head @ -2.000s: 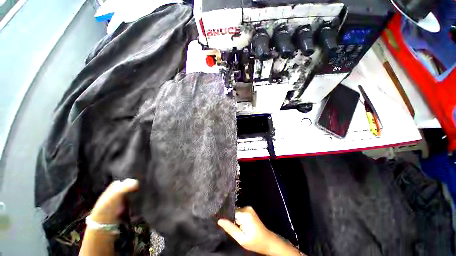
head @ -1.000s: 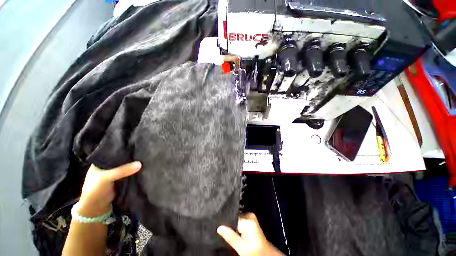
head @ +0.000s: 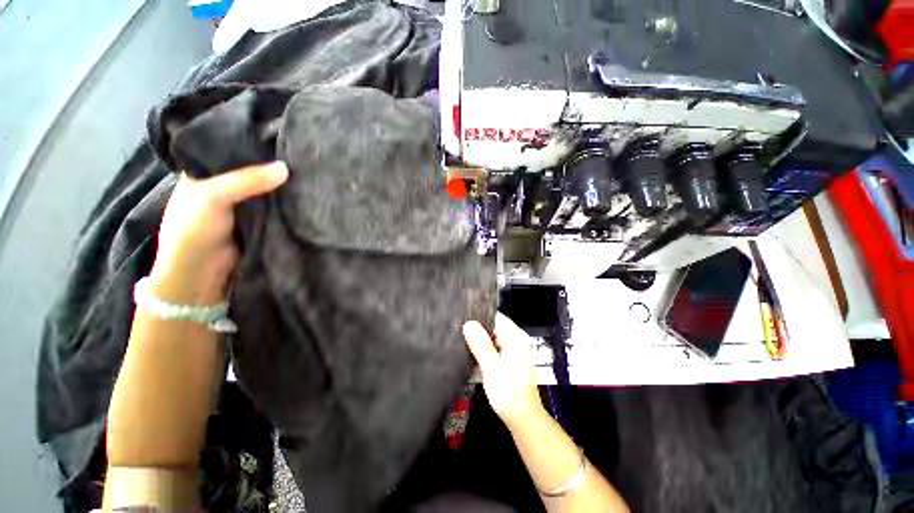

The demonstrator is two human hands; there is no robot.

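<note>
A dark grey garment panel point(head: 371, 301) lies over the left of the machine table and hangs down towards the lap. A rounded grey pocket patch point(head: 371, 180) lies on it, its right edge at the needle area. My left hand point(head: 215, 215) grips bunched cloth left of the patch, thumb on top. My right hand point(head: 506, 361) pinches the panel's right edge just below the needle area, near the table's front edge. The overlock machine point(head: 631, 120) has red BRUCE lettering and a red dot beside the presser foot point(head: 483, 225), which is partly hidden by cloth.
A smartphone point(head: 709, 299) and a yellow-orange and black tool point(head: 770, 319) lie right of the machine. A black rectangle point(head: 534, 307) is in front of the needle area. More dark cloth point(head: 692, 441) hangs at the lower right. A red and blue stool point(head: 882, 240) stands at the right.
The pocket patch and panel have moved up towards the machine. Both hands, holding the cloth, have moved up too, the left one further. The view has shifted, showing more of the machine top.
</note>
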